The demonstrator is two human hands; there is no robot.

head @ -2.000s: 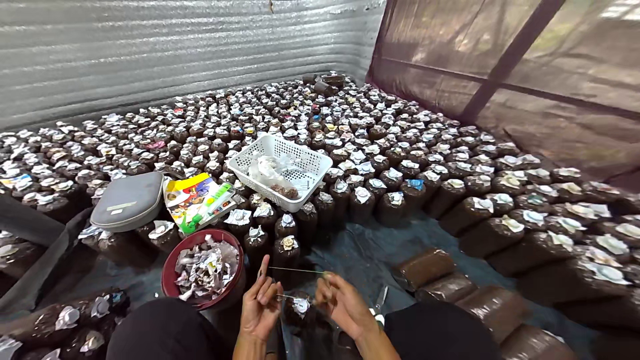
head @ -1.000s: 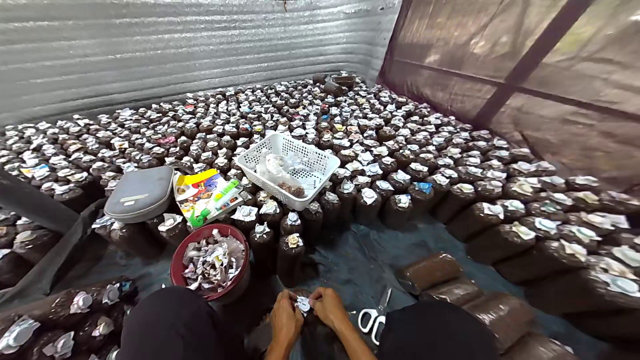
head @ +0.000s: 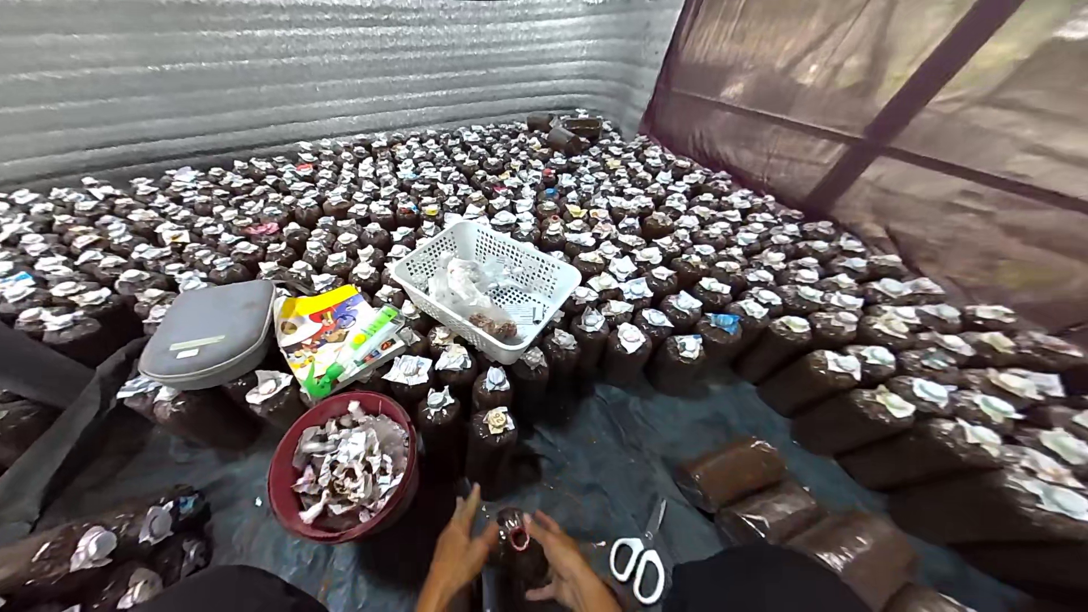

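Between my knees stands a filled plastic bag [head: 520, 557] of dark substrate, with a reddish ring at its open neck and no paper on top. My left hand [head: 461, 544] is beside it on the left, fingers spread. On its other side, my right hand [head: 561, 557] has its fingertips by the neck and upper side of the bag; whether it grips is unclear. White-handled scissors [head: 637, 568] lie on the dark sheet to the right of my right hand. A red bucket [head: 278, 484] of crumpled paper scraps stands to the left.
Rows of paper-capped substrate bags [head: 497, 433] fill the floor ahead. On them rest a white plastic basket [head: 544, 259], a grey zip case [head: 208, 327] and a colourful packet [head: 327, 327]. Uncapped bags [head: 735, 472] lie at right, capped ones [head: 93, 548] at lower left.
A second ago both hands were together at a white paper on the bag neck; now they are apart and the neck shows bare. The stretched band seen two seconds ago no longer shows.
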